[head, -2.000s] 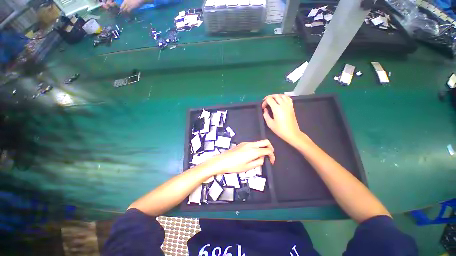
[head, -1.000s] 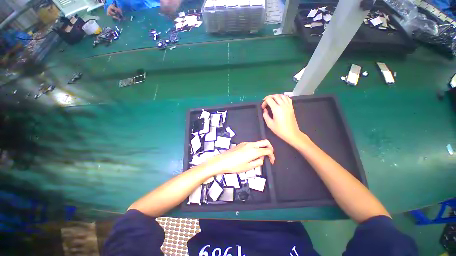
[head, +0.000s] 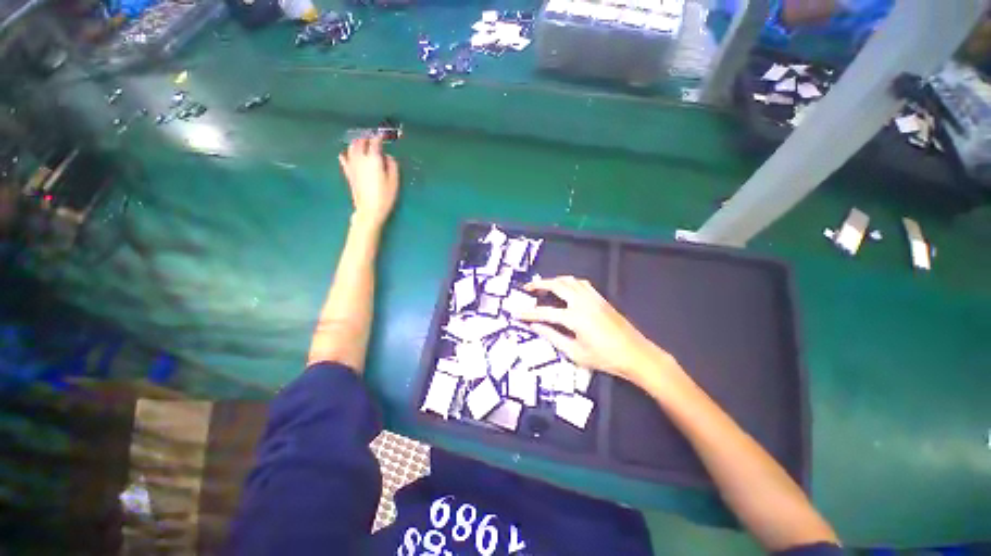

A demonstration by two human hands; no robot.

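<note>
The black parts tray (head: 704, 348) lies in front of me with one divider. Its left half holds a heap of white and silver display modules (head: 484, 397); its right half shows bare black. My right hand (head: 579, 326) is bare and over the heap, its fingertips at the modules near the upper middle; I cannot tell whether it grips one. My left hand (head: 371, 181) is bare and reaches far out on the green bench, its fingertips at a flat silver and dark part (head: 388, 131), partly hidden by the fingers. I cannot tell whether it holds the part.
A slanting grey post (head: 826, 141) stands behind the tray. White pieces (head: 853, 231) lie right of it. Stacked white trays (head: 611, 41), small dark components (head: 443, 60) and another black tray (head: 761, 115) lie farther back. A person in blue is across the bench.
My left hand has moved from the modules out to the part on the far left bench. My right hand has moved from the tray's upper divider left onto the heap. The view has shifted and tilted.
</note>
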